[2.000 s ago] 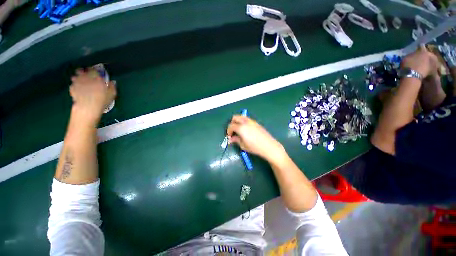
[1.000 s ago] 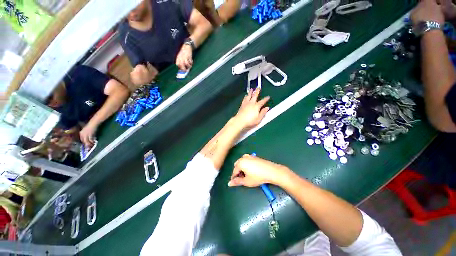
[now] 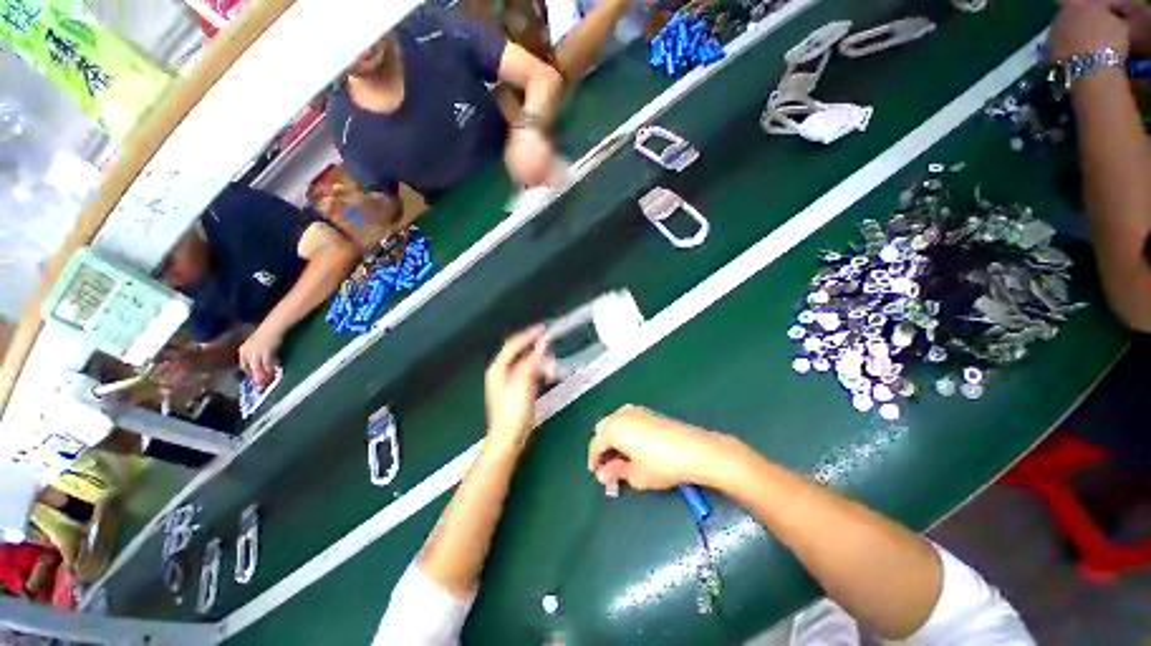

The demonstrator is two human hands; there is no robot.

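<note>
My left hand [image 3: 515, 382] is raised over the near belt edge and holds a white loop-shaped housing [image 3: 617, 324] by its loop end; the housing is blurred, its wide end pointing right. My right hand [image 3: 650, 448] is over the near bench with its fingertips pinched on a small pale part [image 3: 612, 487]. A blue battery [image 3: 696, 502] shows partly from under my right hand. A wired circuit board [image 3: 708, 589] lies on the bench below it on thin dark wires. A small white disc [image 3: 549, 604] lies near the bench's front.
A heap of wired parts [image 3: 884, 297] lies to the right. The green belt [image 3: 505, 280] carries spaced housings [image 3: 383, 446]. The pale belt edge rail [image 3: 745, 259] runs diagonally. People work opposite beside blue battery heaps [image 3: 379, 283]; another person's arm [image 3: 1111, 177] is at the right.
My left hand has drawn back from the belt with a housing now in it. Two separate housings now lie where the cluster was. My right hand's fingers now show a small pale part.
</note>
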